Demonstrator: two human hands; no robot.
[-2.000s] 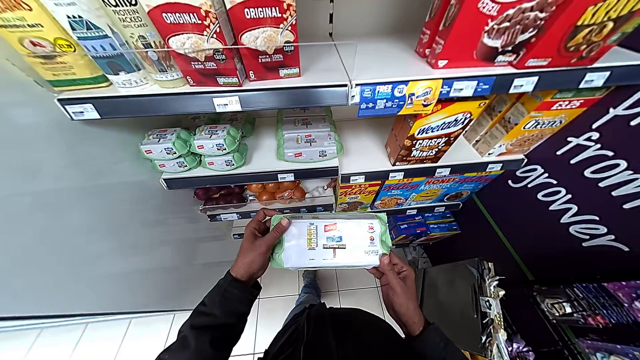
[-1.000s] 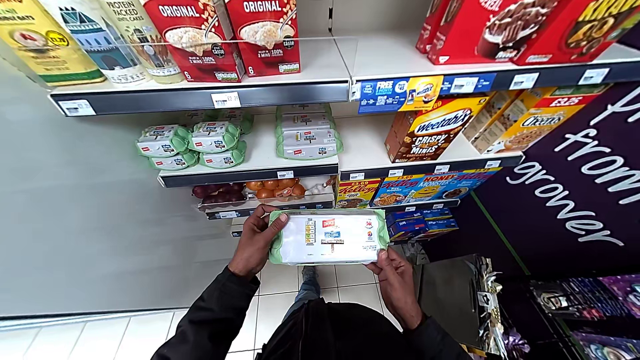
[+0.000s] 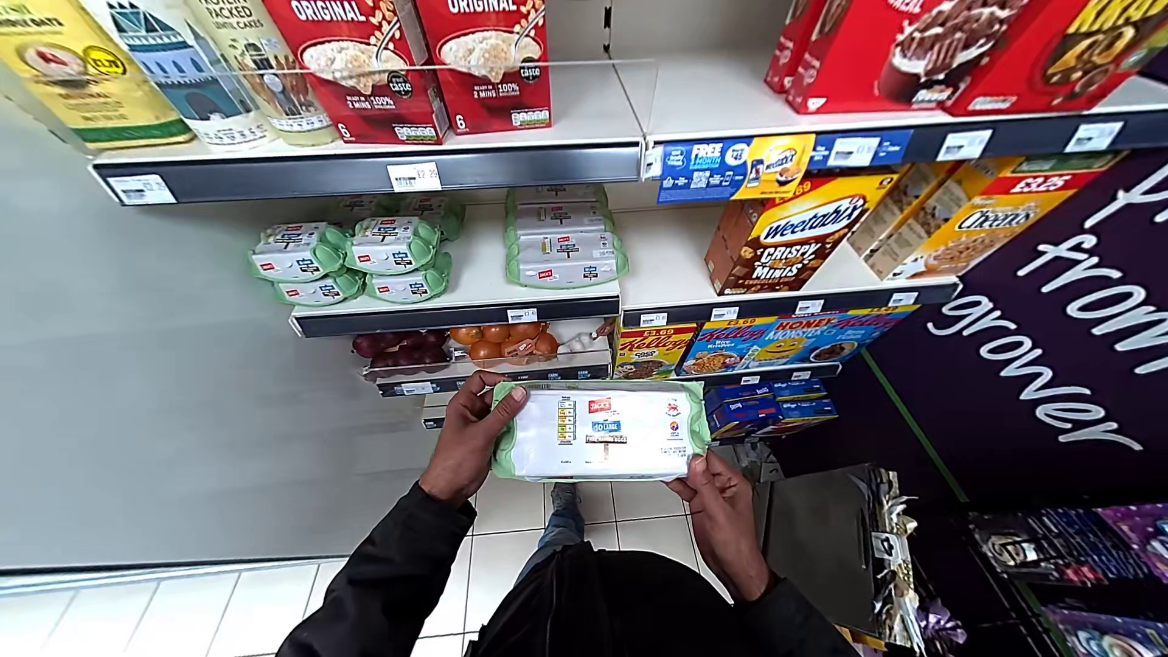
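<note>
A long green egg carton (image 3: 602, 432) with a white printed label lies across both hands, its labelled face turned up toward me. My left hand (image 3: 470, 441) grips its left end, with the thumb on top near the corner. At the lower right corner, my right hand (image 3: 724, 520) pinches the carton between thumb and fingers. On the shelf beyond, smaller egg cartons (image 3: 392, 245) stand stacked at the left, and a row of longer egg cartons (image 3: 566, 246) sits to their right. The carton's contents are hidden.
Porridge boxes (image 3: 488, 68) stand on the upper shelf behind a clear plastic guard. Cereal boxes (image 3: 794, 233) are at the right. Bagged onions (image 3: 511, 345) lie on a lower shelf, just past the carton. A dark bin-like container (image 3: 812, 547) stands at the lower right, beside a purple wall panel.
</note>
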